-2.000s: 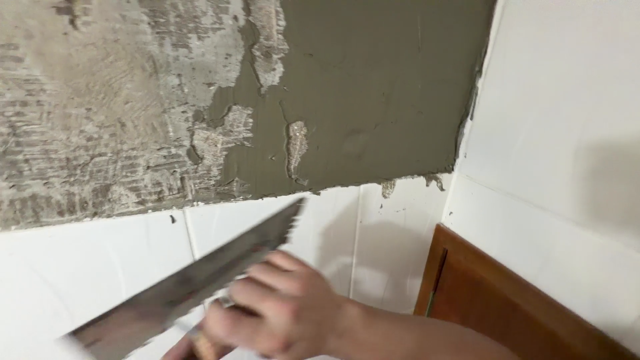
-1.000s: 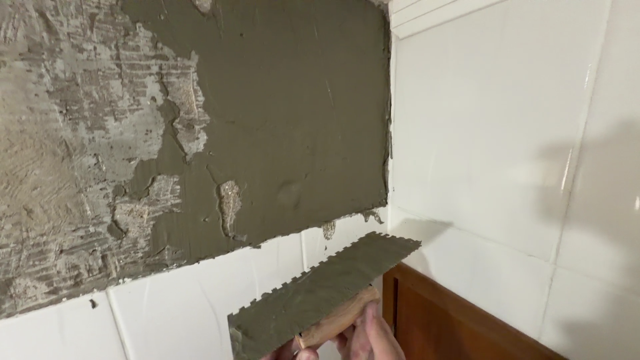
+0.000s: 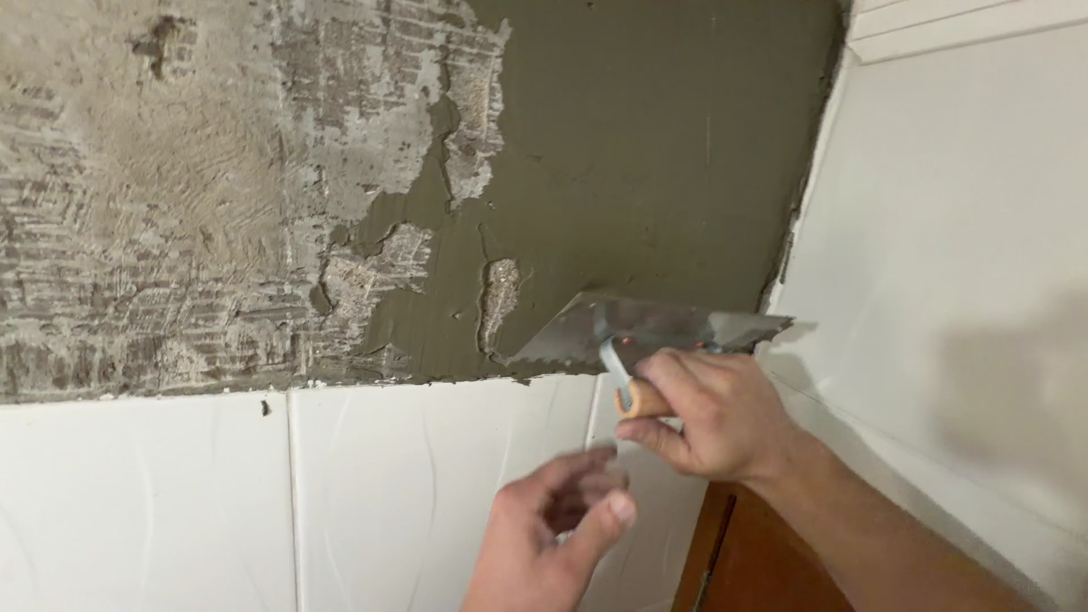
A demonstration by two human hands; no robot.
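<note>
My right hand (image 3: pixel 714 412) grips the wooden handle of a notched steel trowel (image 3: pixel 654 327). The blade lies against the lower right part of a grey-green adhesive layer (image 3: pixel 646 170) on the wall, just above the white tiles. Below and left of the handle, my left hand (image 3: pixel 557 518) is empty, its fingers curled and apart, somewhat blurred. Left of the trowel, a rough bare patch (image 3: pixel 500 297) shows through the adhesive. Farther left the old wall surface (image 3: pixel 170 187) is exposed, scored and uneven.
White tiles (image 3: pixel 442 476) run below the coated area, and a white tiled side wall (image 3: pixel 952 195) meets it at the right corner. A brown wooden panel (image 3: pixel 765 552) stands at the bottom right. A small dark crumb (image 3: pixel 265 408) sticks to a tile near its top edge.
The trowel was below the adhesive in front of the white tiles a second ago; now its blade is up against the coated wall. My left hand has come away from the trowel.
</note>
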